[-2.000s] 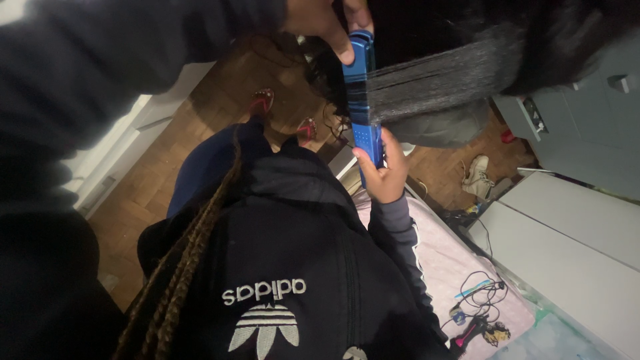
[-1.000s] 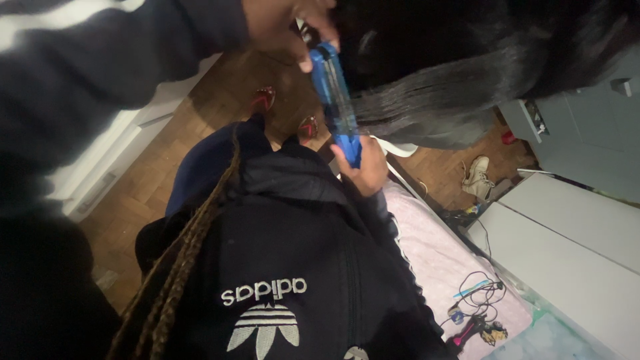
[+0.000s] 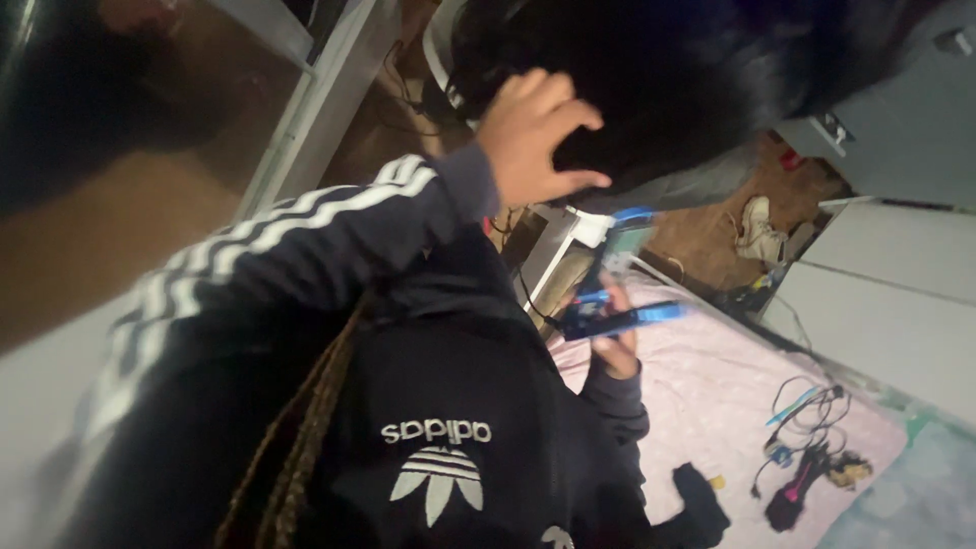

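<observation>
My left hand [image 3: 534, 141] is raised at upper centre, fingers spread and curved and thumb apart, with nothing seen between them. It is in front of or beside a person's long black hair [image 3: 671, 84]; contact cannot be told. Lower right of it, my right hand [image 3: 619, 335] holds a blue hair straightener [image 3: 656, 313], blurred by motion. Its two arms stand wide apart, one upward and one to the right, and a black cord runs from its end. The straightener is below the hair, apart from it.
On a bed or padded surface with a pink cover [image 3: 686, 381] lie tangled cables [image 3: 812, 404], a dark brush with pink [image 3: 793, 492] and a dark cloth item [image 3: 698, 503]. Pale furniture [image 3: 877, 305] stands right; a shoe [image 3: 759, 232] lies on the wooden floor. My braids hang lower left.
The straightener was around a lock of hair two seconds ago; now it is off the hair and spread wide. My left hand has let go of its upper end. The view has shifted.
</observation>
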